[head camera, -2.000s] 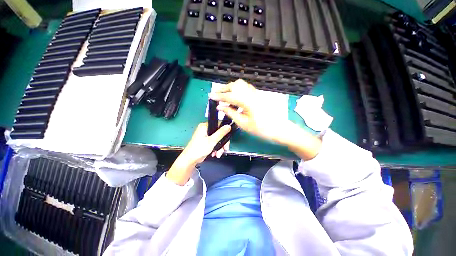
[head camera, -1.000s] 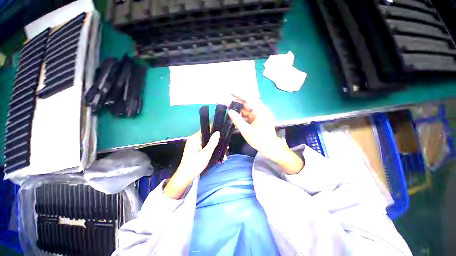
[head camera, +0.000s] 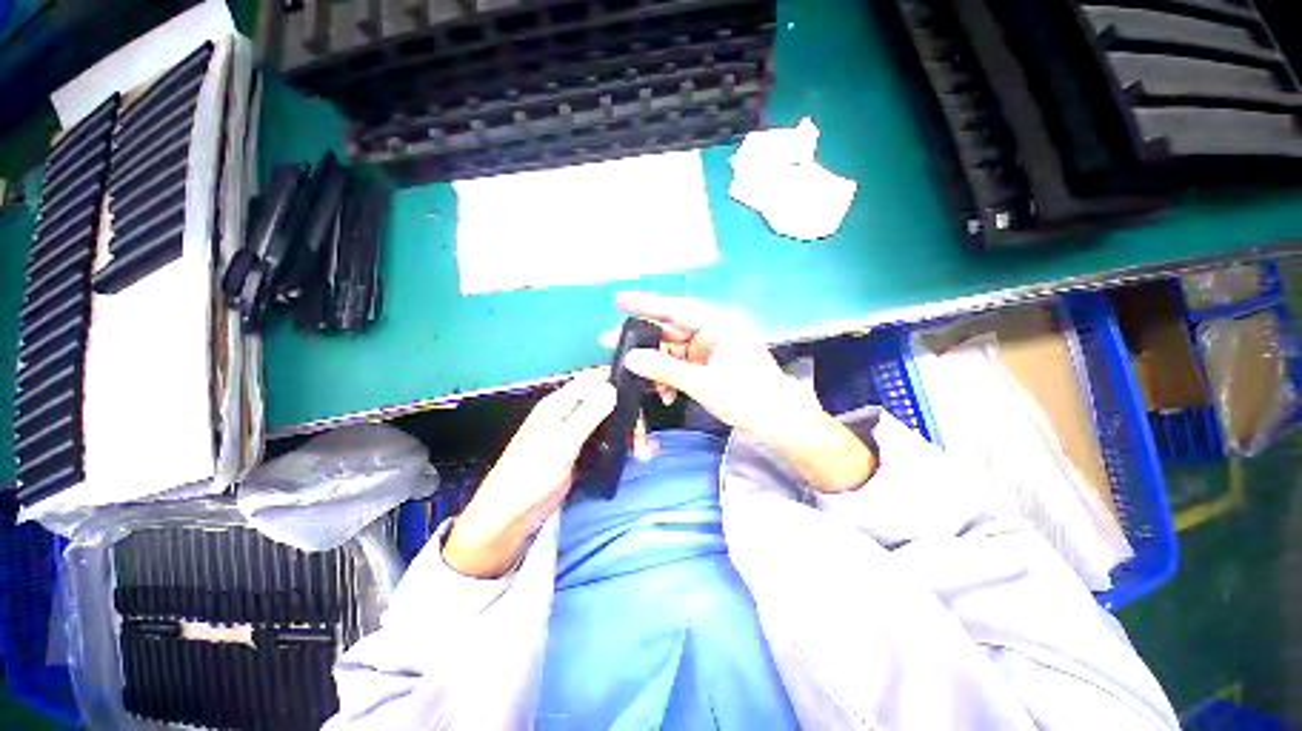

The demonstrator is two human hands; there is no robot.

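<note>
Slim black tubes (head camera: 623, 407) are held together in front of my blue-clothed lap, near the bench's front edge; their exact number cannot be told. My left hand (head camera: 543, 450) grips them from the left around their lower part. My right hand (head camera: 703, 364) has its fingers closed around the upper end of a tube. Whether a small end piece is between the right fingers is hidden. A flat white paper sheet (head camera: 586, 223) lies on the green bench beyond my hands.
A white carton (head camera: 160, 343) with rows of tubes stands at left, beside a loose tube pile (head camera: 340, 257). A lined crate (head camera: 236, 531) is below. Black pocket trays (head camera: 557, 86) stand at the back, more trays (head camera: 1050, 129) at right. A crumpled white wipe (head camera: 794, 183) and blue crates (head camera: 1142, 493) show.
The view has tilted down and left since the first frame. The tubes, fanned apart one second ago, are now closer together, and my right hand has moved slightly left onto their upper end.
</note>
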